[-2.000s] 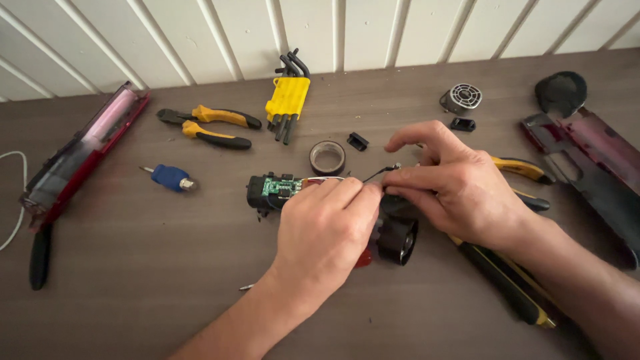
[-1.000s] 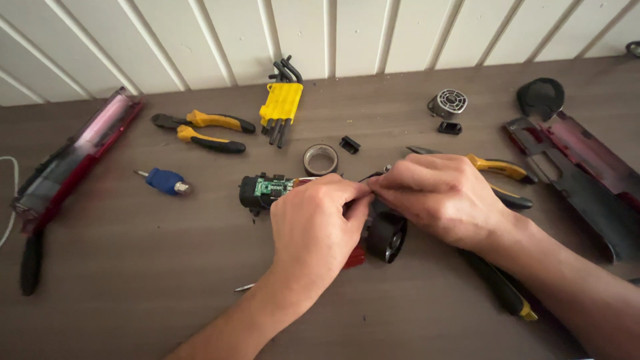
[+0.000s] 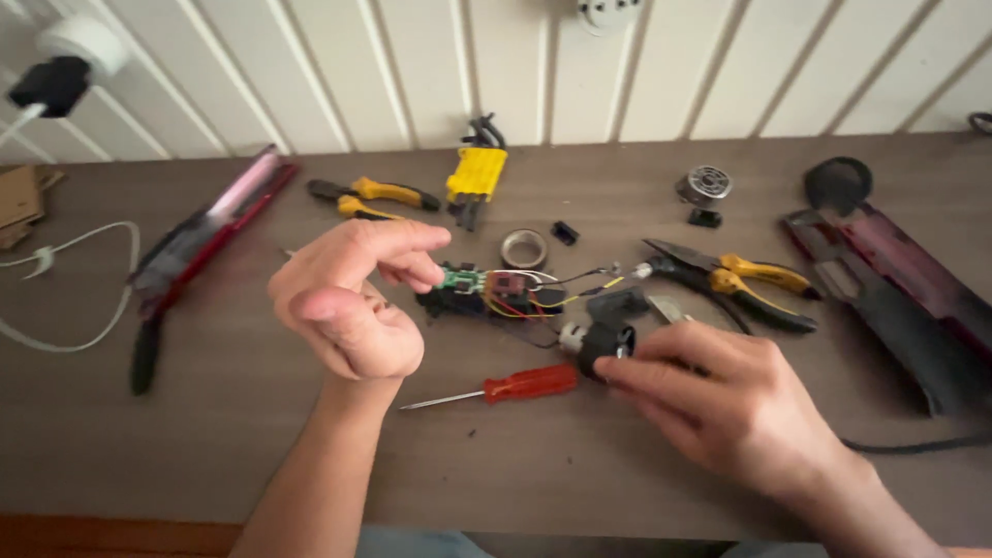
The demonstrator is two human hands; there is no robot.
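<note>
My left hand (image 3: 356, 298) is raised with its fingers apart and nothing in it, left of a green circuit board (image 3: 463, 277). Wires in several colours run from the board's black housing to a small motor in a black round casing (image 3: 607, 345). My right hand (image 3: 721, 395) has its fingertips at that casing; whether they grip it cannot be told. Below the wires lies a red-handled screwdriver (image 3: 531, 384). A roll of tape (image 3: 524, 249) sits behind the board. Beyond the right hand, a utility blade (image 3: 668, 308) shows partly.
Yellow-handled pliers (image 3: 763, 283) lie right, diagonal cutters (image 3: 372, 198) back left. A yellow hex key holder (image 3: 476, 174) and a round metal grille (image 3: 707, 184) are at the back. Red-black shell halves (image 3: 225, 225) (image 3: 922, 287) flank the area; a white cable (image 3: 128, 302) lies left.
My left hand has moved away from the wires to the left and is now open. My right hand has moved down to the round motor casing. The screwdriver and wires are uncovered; the view has shifted.
</note>
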